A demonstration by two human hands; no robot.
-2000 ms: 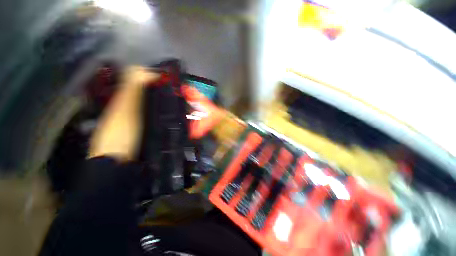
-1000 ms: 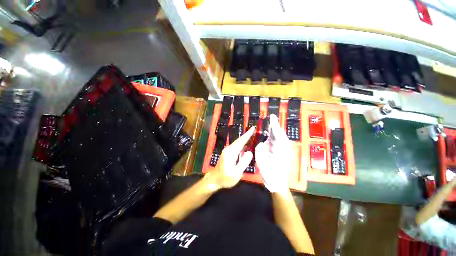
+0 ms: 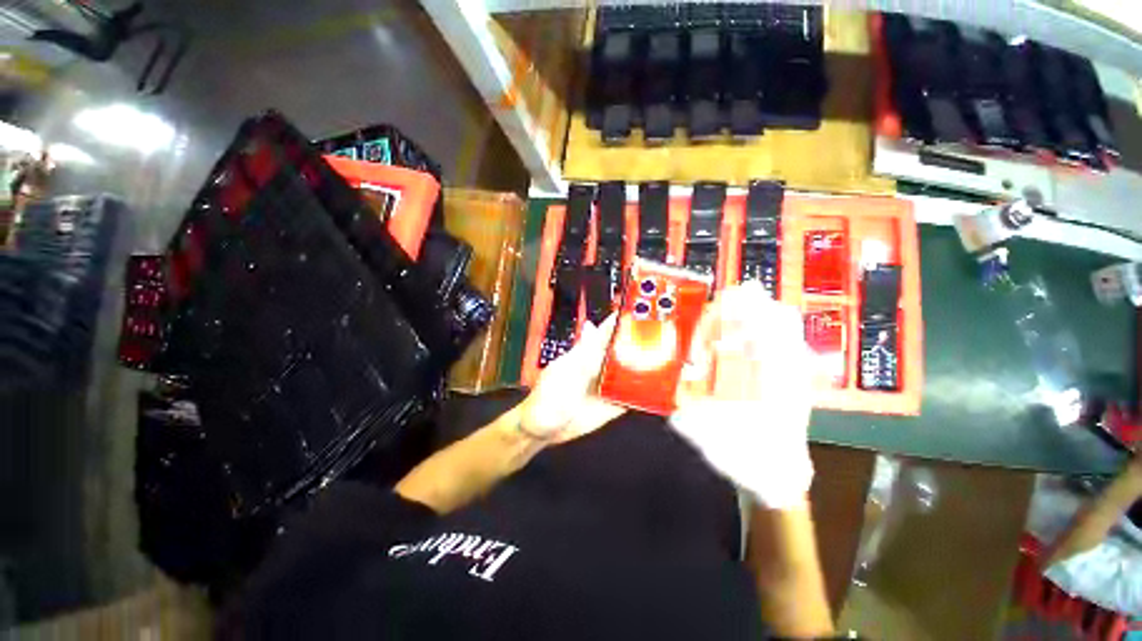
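A glossy red phone [image 3: 646, 341] with round camera details shows its red outer side in front of me, above the work tray. My bare left hand [image 3: 574, 384] holds it by its left and lower edge. My right hand [image 3: 751, 388], in a white glove, is at its right edge; its fingers are washed out by glare, so its grip cannot be told. The orange-red work tray [image 3: 912, 313] lies behind, with open black phones [image 3: 880, 328] and closed red phones [image 3: 823, 261] in its pockets.
Shiny black blister trays [image 3: 301, 338] are stacked at left. A white shelf post [image 3: 495, 88] stands behind. Black phone-holding trays [image 3: 708, 69] are at the back. The green mat [image 3: 989, 338] extends right, with a whitish object [image 3: 998, 225]. Another person's arm [image 3: 1102, 513] is at lower right.
One second ago both hands were close together over the tray's middle. Now the red phone faces me larger and nearer, and my gloved hand is further right. The view has shifted slightly.
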